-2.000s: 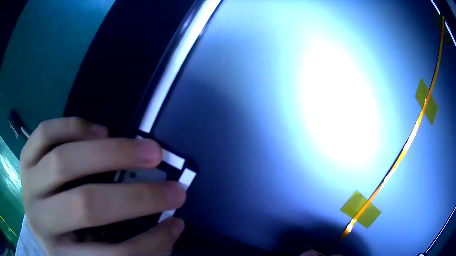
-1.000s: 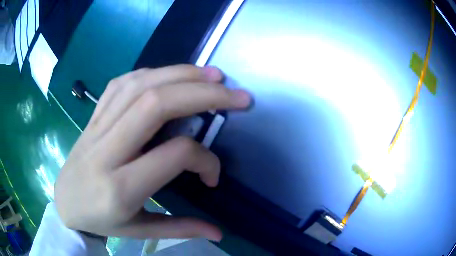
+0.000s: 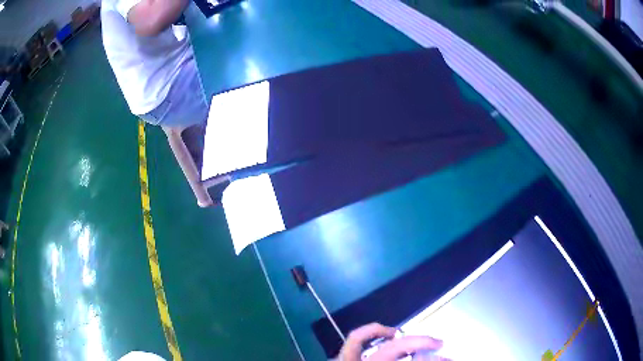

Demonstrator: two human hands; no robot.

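The panel back (image 3: pixel 543 282) lies at the lower right, bright with glare, inside a wide black border (image 3: pixel 416 278). White edge strips (image 3: pixel 462 283) run just inside the border. An orange flat cable (image 3: pixel 572 335) with yellow tape crosses the plate at the bottom right. My left hand (image 3: pixel 388 344) is at the bottom edge, cut off by it, with its fingers over the panel's near left corner; whether it holds anything cannot be told. My right hand is not in view. A short lead with a dark plug (image 3: pixel 300 276) sticks out beside my left hand.
Black strip sheets (image 3: pixel 366 113) with white ends (image 3: pixel 240 130) lie on the blue-green bench beyond the panel. A ribbed grey rail (image 3: pixel 536 116) curves along the right. A seated person in white (image 3: pixel 151 70) is at the upper left, beside a green floor with yellow lines.
The view has swung up and left, bringing the strip sheets, rail and person into sight. The panel and my left hand now sit low in the picture.
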